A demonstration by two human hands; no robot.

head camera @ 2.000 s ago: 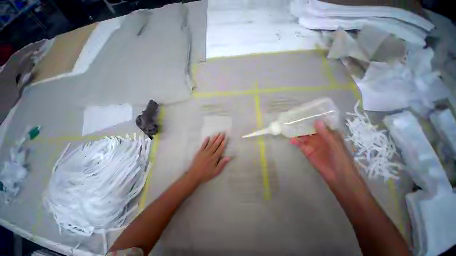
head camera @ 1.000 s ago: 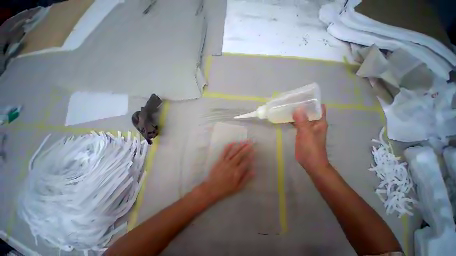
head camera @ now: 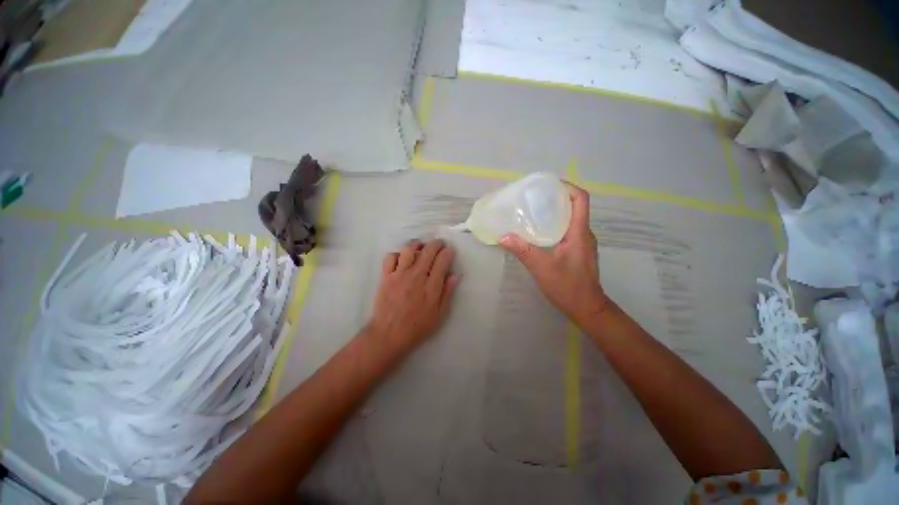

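My right hand [head camera: 560, 258] grips the translucent glue bottle [head camera: 522, 209] around its body. The bottle is tilted, its thin nozzle pointing left, with the tip just above and right of my left fingertips. Pale yellowish liquid shows inside. My left hand [head camera: 414, 291] lies palm down and flat, fingers slightly apart. A pale strap-shaped piece [head camera: 476, 286] lies on the table cover beside and probably under my left hand; its edges are hard to tell. Whether the nozzle touches it is unclear.
Long white strips [head camera: 158, 355] are heaped left, below a dark crumpled cloth [head camera: 293, 207] and a white card [head camera: 185, 180]. Short white strips [head camera: 789, 360] lie right, near white panels [head camera: 856, 375] and scrap fabric [head camera: 828, 143]. Yellow tape [head camera: 575, 385] crosses the grey-beige cover.
The bottle has moved slightly left and tipped more, its nozzle now close to my left fingertips. My left hand has shifted left and up. The view has also shifted.
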